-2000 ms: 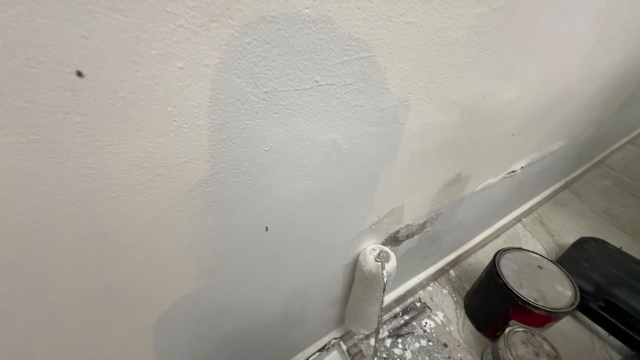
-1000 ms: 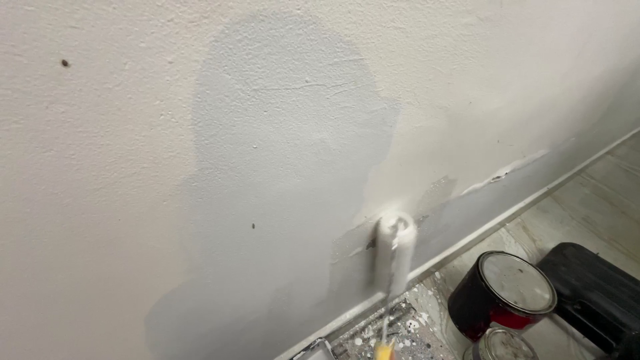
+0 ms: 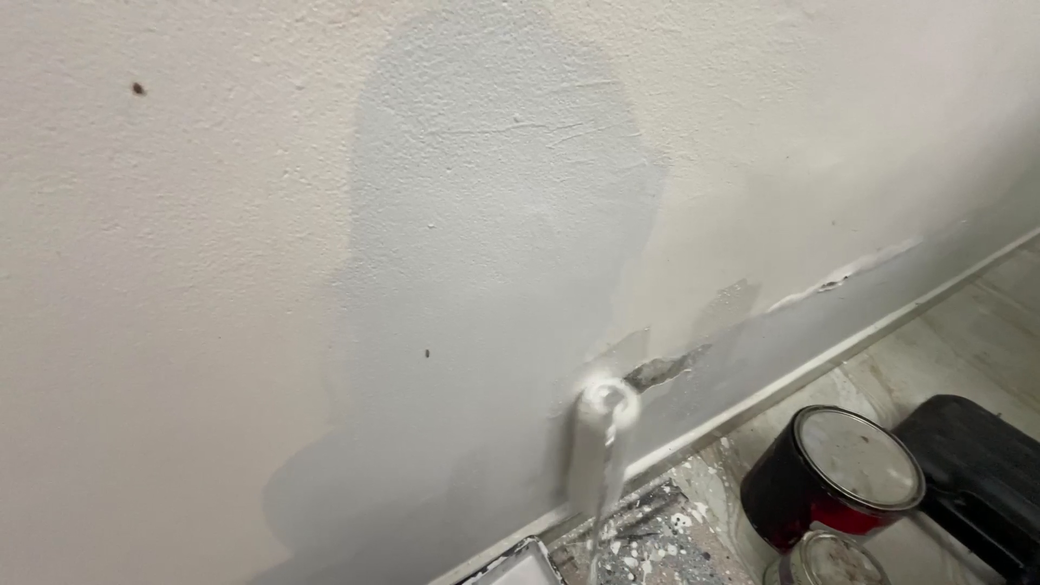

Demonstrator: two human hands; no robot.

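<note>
A paint roller (image 3: 601, 443) with a white, paint-covered sleeve rests against the low part of the wall, just above the baseboard. Its wire frame runs down out of the bottom edge of the view, so the handle and whatever holds it are hidden. Neither my left hand nor my right hand shows. Around and above the roller, a grey-blue painted patch (image 3: 496, 244) covers part of the cream, rough-textured wall (image 3: 203, 244). Right beside the roller's upper end is a chipped, dark spot (image 3: 662, 370) in the wall. The corner of a paint tray (image 3: 524, 565) shows below.
A black and red paint can (image 3: 833, 471) with a lid stands on the floor, a smaller can (image 3: 833, 561) in front of it. Behind lies a black plastic case (image 3: 975, 471). A paint-spattered sheet (image 3: 650, 536) lies by the white baseboard (image 3: 804, 370). Peeling paint (image 3: 845, 275) runs along the wall.
The roller has moved up and then back down along the low wall near the chipped spot. A bit of yellow handle that showed a second ago is out of view.
</note>
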